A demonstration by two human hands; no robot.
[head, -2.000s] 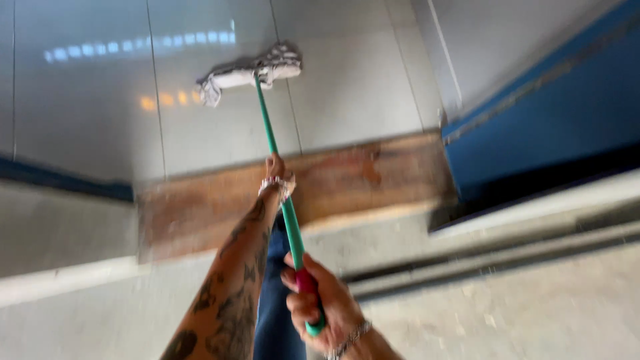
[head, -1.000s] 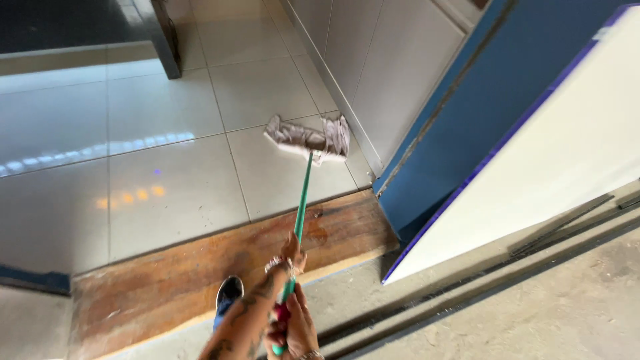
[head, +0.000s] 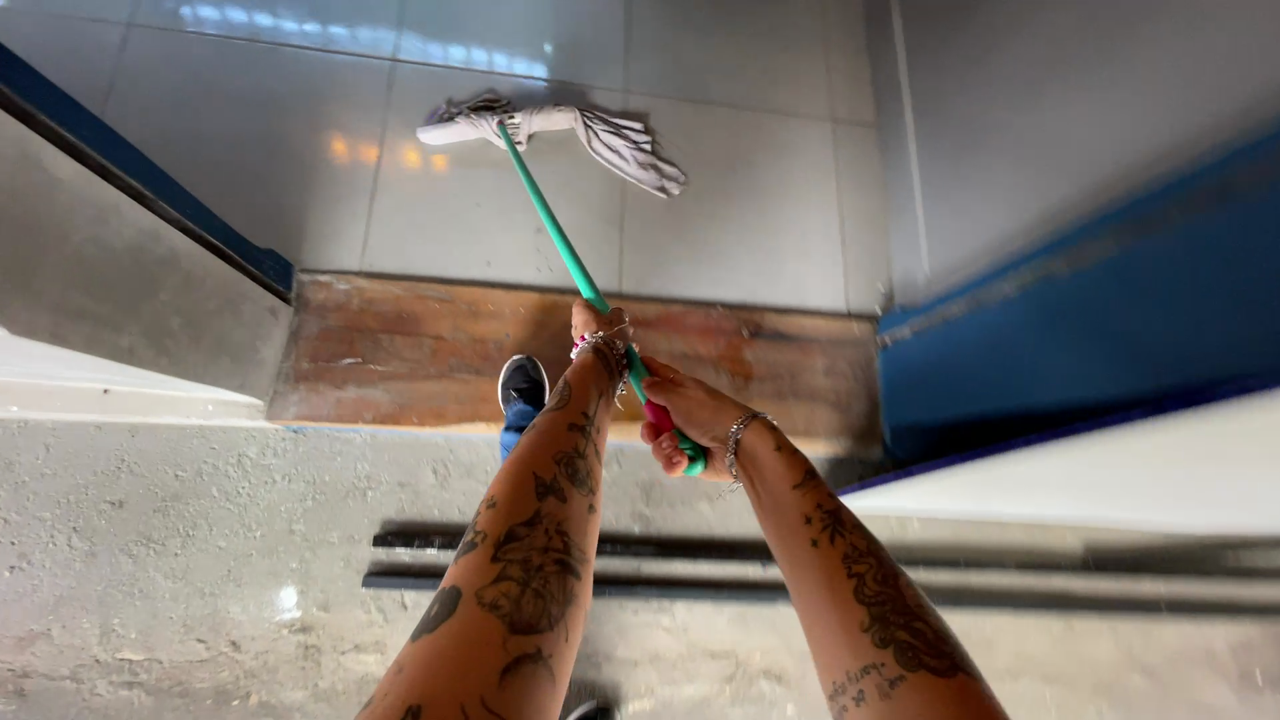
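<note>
A long green handle (head: 550, 218) runs from my hands up to a grey, wrinkled cloth (head: 625, 148) wrapped round its far end, which lies on the grey floor tiles (head: 740, 210). My left hand (head: 602, 325) grips the handle partway along, over the wooden threshold (head: 430, 345). Lower down, my right hand (head: 690, 415) is closed round the handle's end, by its pink and green grip. The head under the cloth is hidden.
One shoe (head: 523, 383) of mine rests on the threshold. A blue door frame (head: 1090, 290) stands at the right, with a white panel (head: 1120, 470) below it. Dark metal rails (head: 700, 580) cross the rough concrete floor (head: 180, 520). Another blue edge (head: 150, 180) is at the left.
The cloth-covered end has moved left across the tiles, away from the corner by the right wall where it was a second ago. Both hands have kept hold of the handle. The view has shifted.
</note>
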